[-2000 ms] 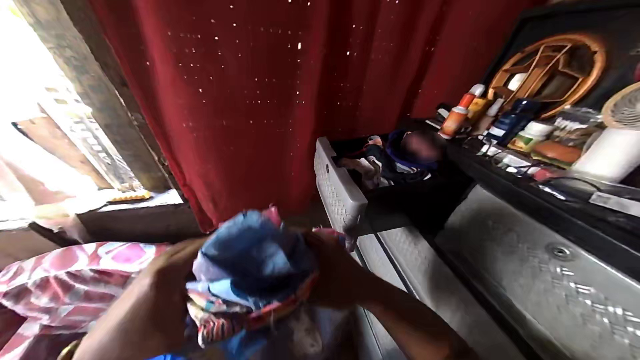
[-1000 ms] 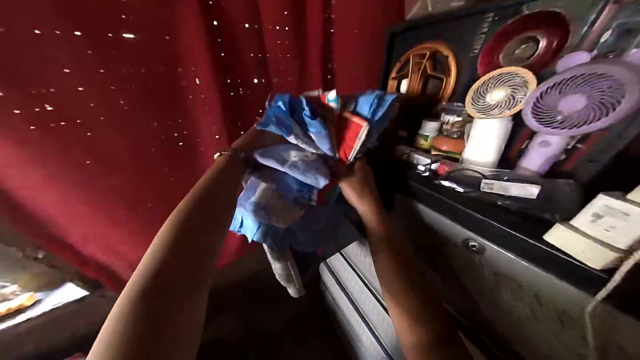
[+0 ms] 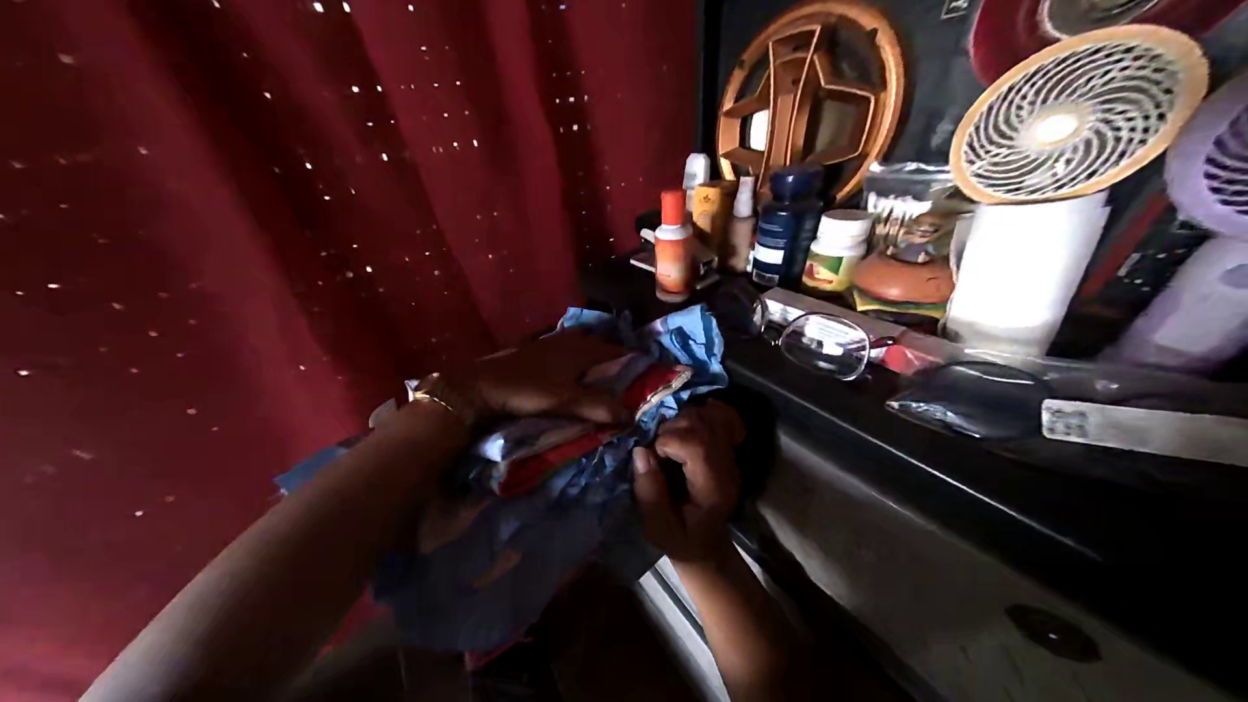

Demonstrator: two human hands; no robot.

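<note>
A crumpled bundle of blue and red cloth (image 3: 575, 478) lies under and between my hands, beside the dark edge of the dresser top. My left hand (image 3: 536, 380), with a bracelet at its wrist, is spread over the upper side of the bundle, pressing on it. At the bundle's right side, my right hand (image 3: 692, 468) has its fingers bent, and thumb and index finger are at the blue fabric. Shadow hides what lies beneath the cloth.
A red curtain (image 3: 292, 195) hangs at the left. On the black dresser top (image 3: 936, 487) stand an orange bottle (image 3: 673, 249), several other bottles, eyeglasses (image 3: 824, 344) and a small fan (image 3: 1077, 117). A grey drawer front (image 3: 877, 546) is below.
The view has swung right and nearer the dresser top. My hands and the cloth bundle, raised a second ago, are now lower, beside the dresser's edge.
</note>
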